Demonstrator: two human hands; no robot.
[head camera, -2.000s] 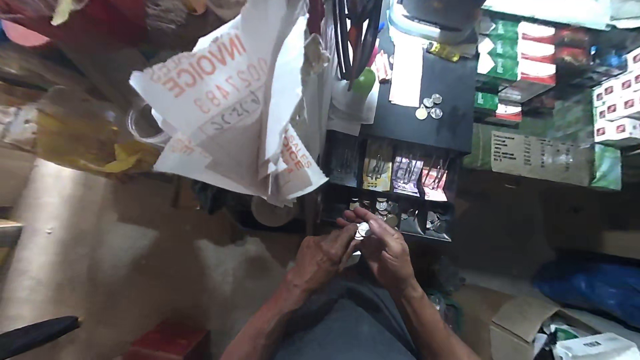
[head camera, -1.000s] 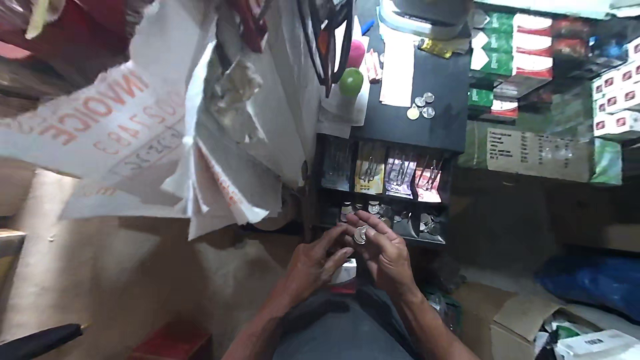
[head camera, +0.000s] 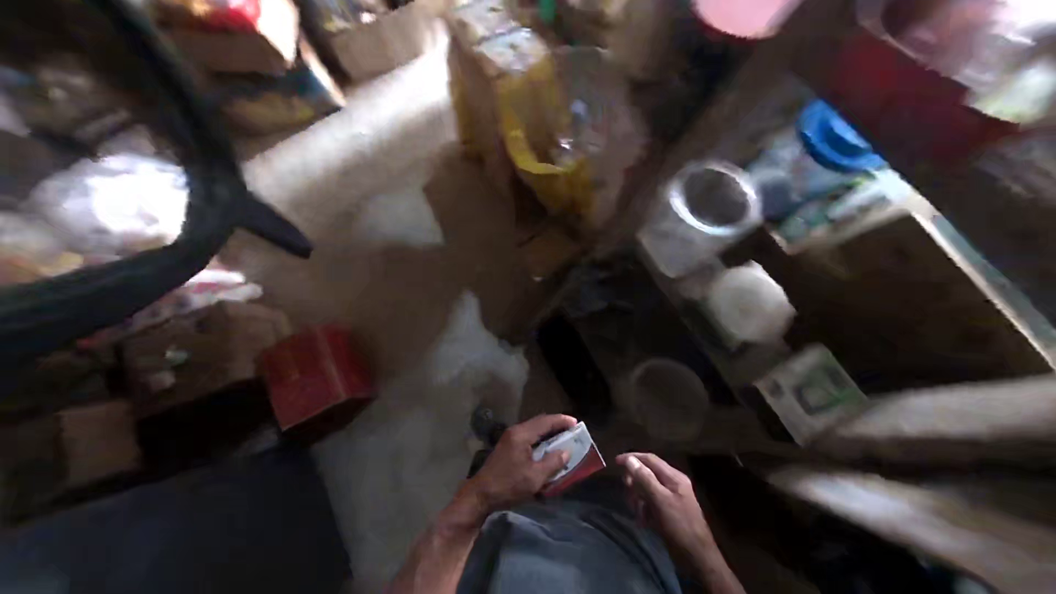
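Note:
A small white and red box (head camera: 575, 455) is in my left hand (head camera: 521, 459), with the thumb across its pale face. It looks like a cigarette pack, but blur hides the detail. Just right of the box is my right hand (head camera: 660, 495), its fingers curled and not touching the box. Whether something small lies inside those curled fingers cannot be made out. Both hands are low in the view, above my grey clothing.
A red box (head camera: 316, 378) stands on the left by cartons. Yellow plastic packaging (head camera: 544, 124) lies ahead. On the right are a round metal-rimmed container (head camera: 714, 198), a white-topped container (head camera: 749, 302) and a blue round object (head camera: 837, 136). A dark curved frame (head camera: 206, 194) crosses the upper left.
The view has swung far to the left, away from the coin drawer. The coins seen in my hands earlier no longer show, and my left hand now holds a small box. My hands have moved apart.

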